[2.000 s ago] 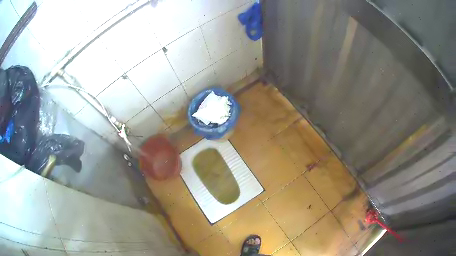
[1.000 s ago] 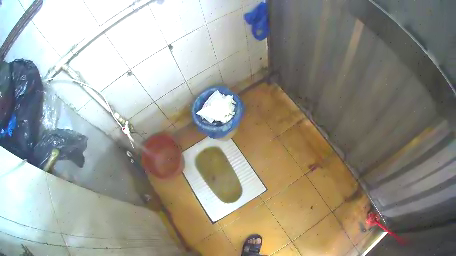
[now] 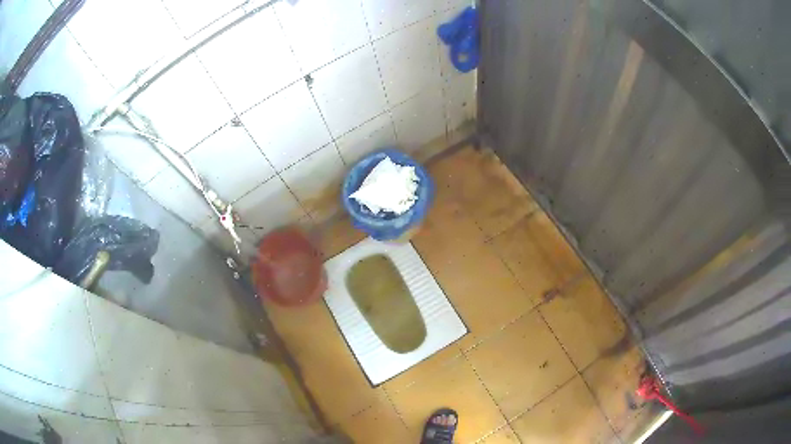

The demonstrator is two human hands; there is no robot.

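Neither of my hands is in the picture. A squat toilet (image 3: 441, 305) is set in the floor, a white rectangle with ribbed sides and a yellow-brown oval bowl. A red-orange water basin (image 3: 289, 267) stands at its left, under the tap (image 3: 227, 218). A blue waste paper bin (image 3: 388, 229) heaped with white paper (image 3: 387, 186) stands behind the toilet. A red toilet brush (image 3: 666, 401) lies or leans by the metal panel at the lower right; which one I cannot tell.
Black plastic bags (image 3: 52, 165) lie on the ledge at the left. A ribbed metal panel (image 3: 590, 156) bounds the right side. A blue item (image 3: 464, 39) hangs by the wall corner. A pipe (image 3: 173, 61) runs along the tiled wall. A sandalled foot (image 3: 441, 426) shows at the bottom edge.
The view has shifted slightly, so the bin, basin and toilet appear a little further right. No object has visibly moved.
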